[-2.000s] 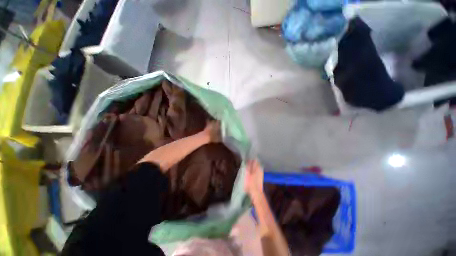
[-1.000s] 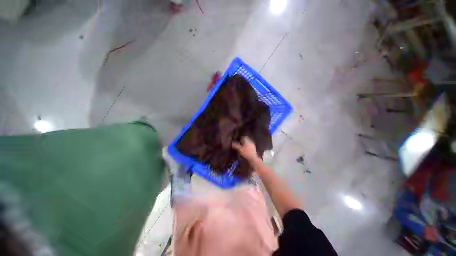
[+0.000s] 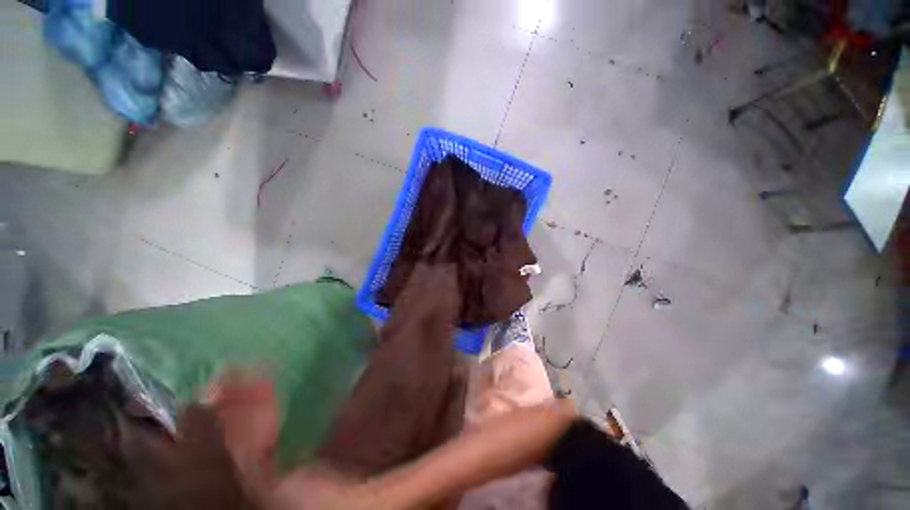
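The blue plastic basket point(image 3: 539, 189) stands on the floor with brown garments point(image 3: 479, 229) in it. A length of brown cloth stretches from it towards me, beside my right forearm. My right arm reaches across to the left; my right hand point(image 3: 299, 488) is blurred at the bottom, where the cloth meets it. The green woven sack point(image 3: 289, 339) leans at the lower left, its open mouth showing brown garments point(image 3: 90, 428). A blurred hand, seemingly my left hand point(image 3: 244, 398), is beside the mouth against brown cloth; its fingers are unclear.
Blue plastic bags point(image 3: 120, 75) and dark cloth point(image 3: 215, 30) in a white bin point(image 3: 309, 30) are at the upper left. Metal legs point(image 3: 778, 115) and a white tabletop corner point(image 3: 878, 189) are at the right. Threads and scraps lie on the tiled floor.
My right hand has moved from the basket to the left, and brown cloth now trails out of the basket. The sack's mouth and a second hand have come into view.
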